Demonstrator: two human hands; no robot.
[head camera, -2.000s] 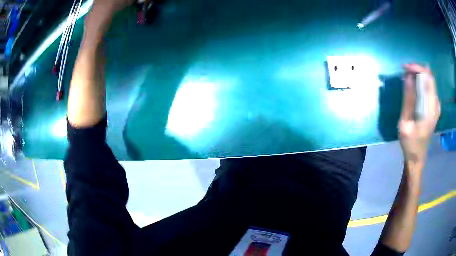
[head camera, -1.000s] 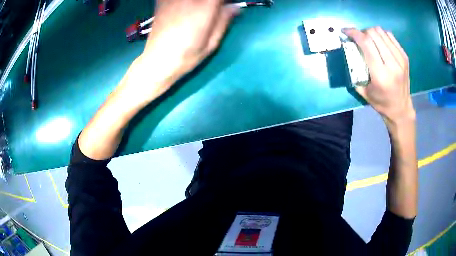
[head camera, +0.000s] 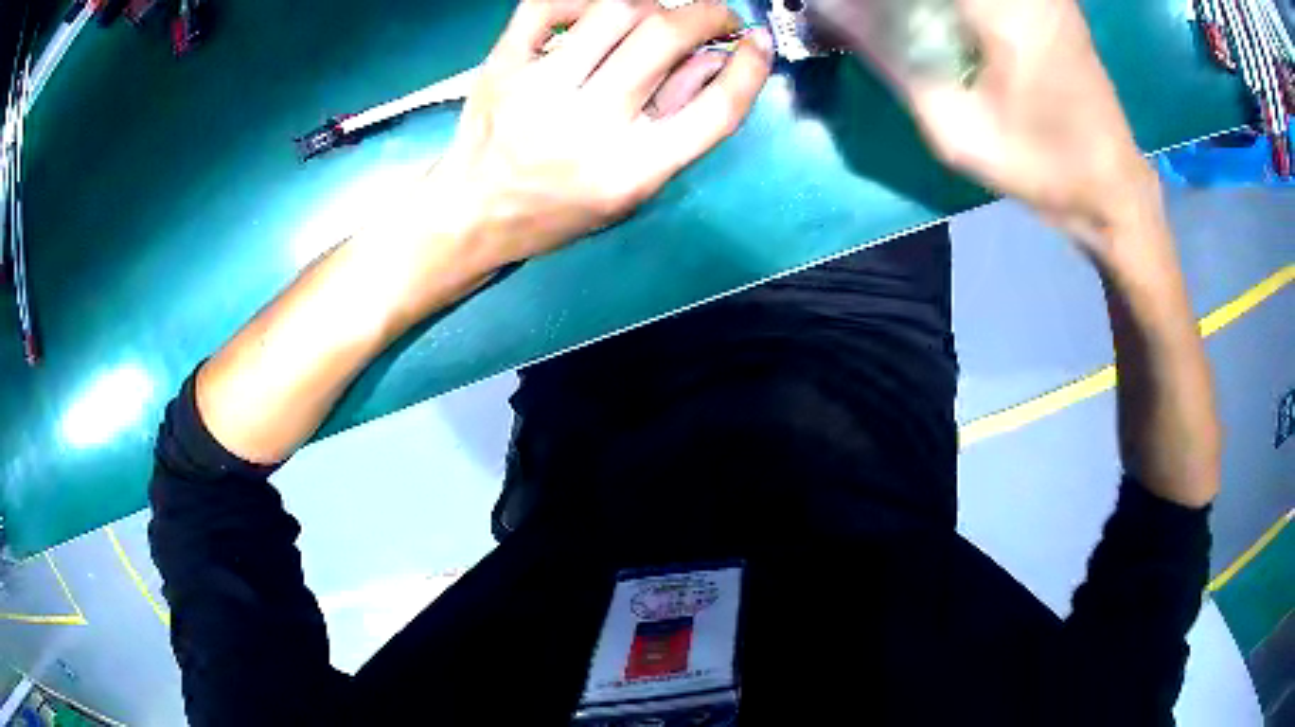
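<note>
My left hand (head camera: 611, 114) is at the top centre, closed on a white-sleeved wire harness (head camera: 412, 100). The harness's dark connector end (head camera: 324, 138) sticks out to the left over the bench. Thin wires show at my left fingertips, beside the white fixture block (head camera: 795, 26), which is mostly hidden between my hands. My right hand (head camera: 1030, 121) is blurred and holds a pale grey-green block (head camera: 930, 40) just right of the fixture block.
The green bench top (head camera: 185, 256) has a front edge running up to the right. White cables with red ends (head camera: 17, 242) lie at the far left. Another cable bundle (head camera: 1257, 64) lies at the far right. A blue plastic item (head camera: 1214, 164) is below the right edge.
My left hand has moved right to the fixture block with the harness in it. My right hand has moved up and slightly left with the pale block. The view has shifted, and the fixture block now appears higher.
</note>
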